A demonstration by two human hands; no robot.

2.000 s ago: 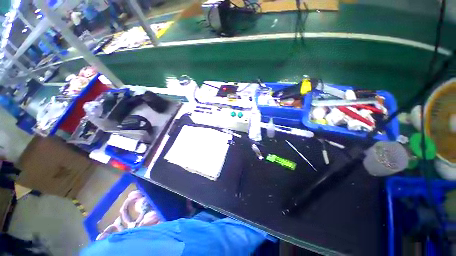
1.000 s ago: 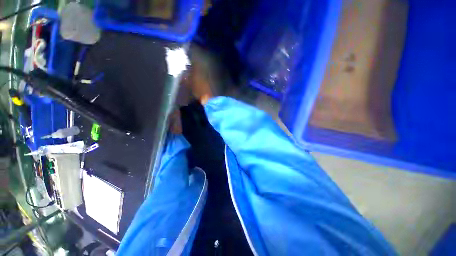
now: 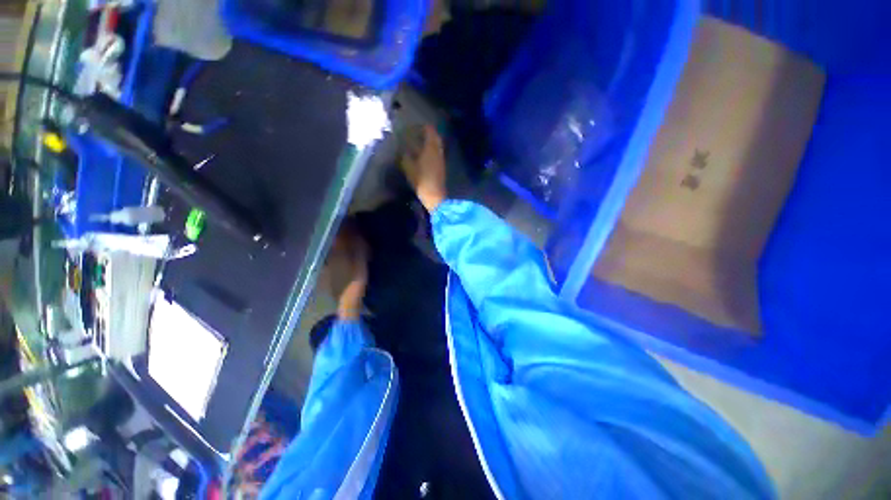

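Note:
My right hand (image 3: 427, 168) reaches down beside the bench edge, blurred, with its fingers against something dim and greyish. My left hand (image 3: 347, 266) is lower, close to the bench edge, dark and partly hidden. The greyish thing (image 3: 386, 161) lies between the hands and the bench edge; it may be a clear plastic bag, but it is too dim to tell. I cannot tell if either hand grips it. Both blue sleeves reach in from below.
A large blue bin (image 3: 625, 166) with cardboard (image 3: 718, 166) stands at right. The black mat (image 3: 278, 117) holds an electric screwdriver (image 3: 166, 161), a green tool (image 3: 195, 225) and paper sheets (image 3: 186, 356). A bright white patch (image 3: 367, 119) is on the bench edge; a blue bin (image 3: 391, 63) is above.
The view has swung from the bench top to the space beside it, bringing both arms in. Since one second ago, my right hand shows more clearly, with its fingers pointing up the picture.

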